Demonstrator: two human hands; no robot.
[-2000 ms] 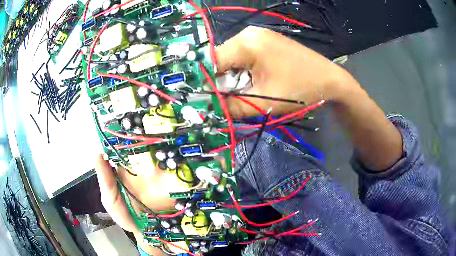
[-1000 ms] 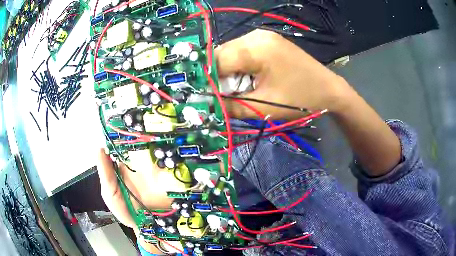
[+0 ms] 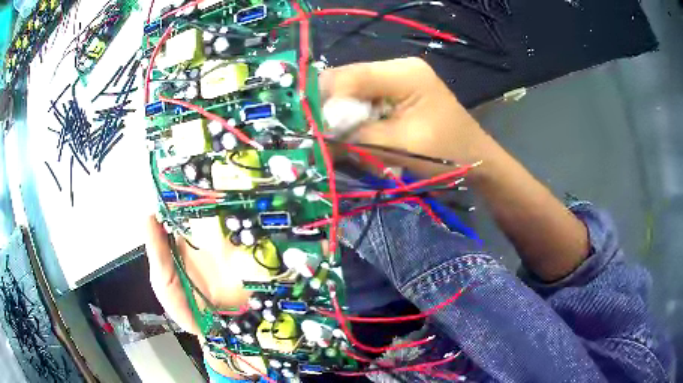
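Observation:
A long green circuit board panel [image 3: 299, 247] stands steeply in front of me, with yellow transformers [image 3: 236, 170], blue USB sockets [image 3: 274, 220] and silver-topped capacitors. Red leads [image 3: 397, 318] and black leads hang past its right edge. My left hand [image 3: 206, 273] holds the panel from behind at its lower left; its fingertips are partly hidden. My right hand [image 3: 404, 112] is at the panel's right edge, pinching a crumpled white tissue wad [image 3: 348, 114]. The wad is blurred, and I cannot tell if it touches the board.
Black cut pieces [image 3: 90, 127] lie on a white sheet [image 3: 90, 232] at left. More lie on a side tray [image 3: 26, 314] at far left. A black mat [image 3: 569, 37] is at upper right. A blue cord [image 3: 457, 221] and denim clothing [image 3: 479, 299] are below my right arm.
My right hand has shifted slightly down and left, and more of the white wad shows. The panel's upper part has moved slightly right and its lower part slightly left.

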